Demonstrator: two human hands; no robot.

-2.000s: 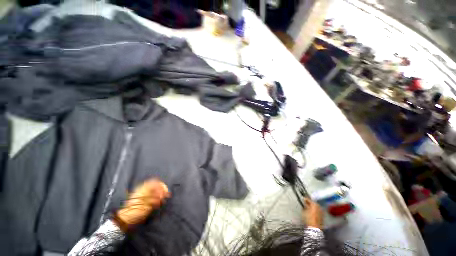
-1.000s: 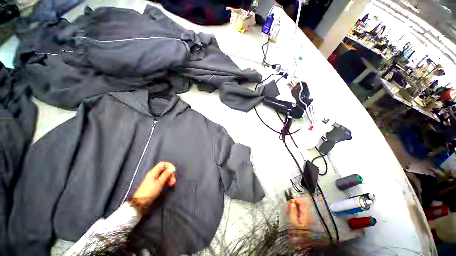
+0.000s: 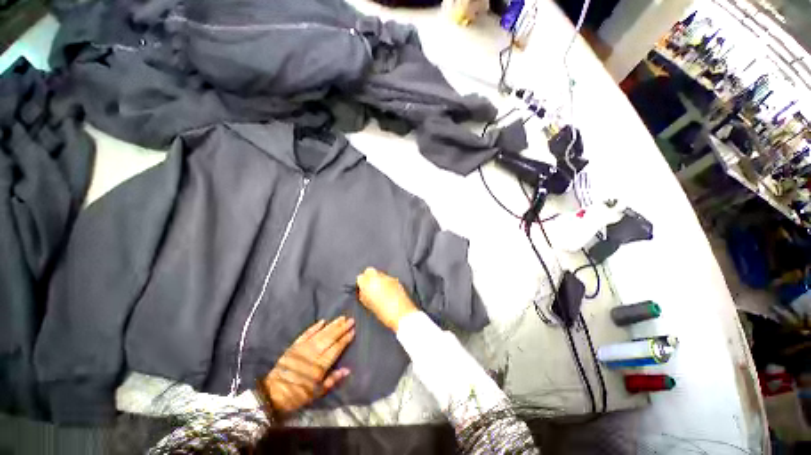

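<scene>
A dark grey zip hoodie (image 3: 222,231) lies front up on the white table, its zipper (image 3: 283,258) closed down the centre. My left hand (image 3: 309,366) lies flat on the lower front, right of the zipper, fingers spread. My right hand (image 3: 382,295) is closed on the thread snips, above and right of my left hand. Only a small dark tip of the snips (image 3: 350,289) shows at the fingers, against the cloth.
More grey hoodies (image 3: 258,58) are heaped at the far side and left. At right lie a black handheld tool (image 3: 542,171), cables with a dark adapter (image 3: 569,297), a green-tipped spool (image 3: 635,313), a blue-and-white tube (image 3: 636,352) and a red spool (image 3: 649,383).
My right hand has moved left from the bare table onto the hoodie with the snips. My left hand has moved down and opened flat on the cloth. The camera view has shifted.
</scene>
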